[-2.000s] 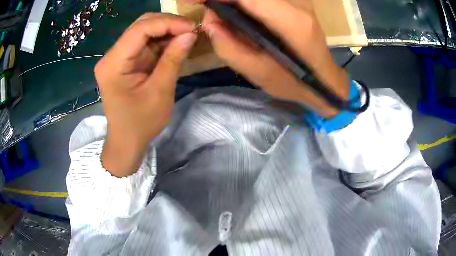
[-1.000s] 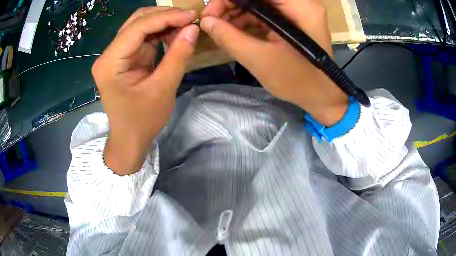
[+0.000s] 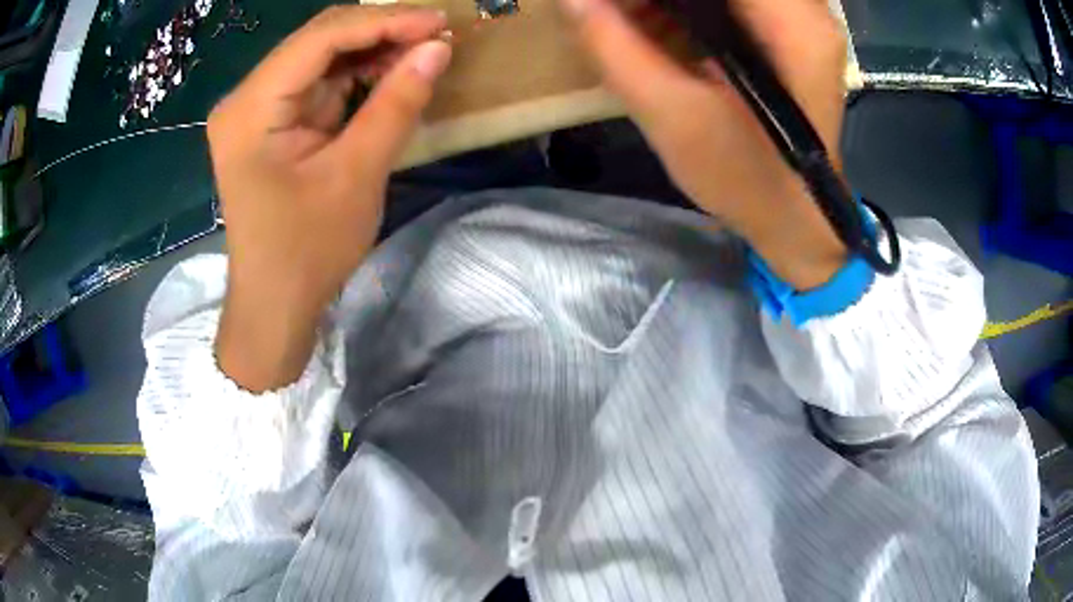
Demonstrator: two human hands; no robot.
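My left hand (image 3: 306, 176) is at the upper left, thumb and index finger almost together around a tiny pale component (image 3: 445, 37), too small to make out. My right hand (image 3: 730, 153) is at the upper right, around the black handle of a soldering iron (image 3: 777, 112); its black cord loops at the wrist over a blue band (image 3: 824, 294). The iron's tip is out of view. A small dark circuit board (image 3: 497, 7) lies on the tan work board (image 3: 518, 71) between the hands, at the top edge.
A loose pile of small white and reddish components (image 3: 165, 59) lies on the dark green mat (image 3: 106, 176) at left, beside a white strip (image 3: 65, 59). A thin pale wire (image 3: 118, 142) crosses the mat. Blue stands (image 3: 1024, 200) are beyond the bench edge.
My hands have moved apart. My right hand has gone right with the iron, away from my left fingertips. My left hand has shifted slightly left. The small circuit board now shows between them.
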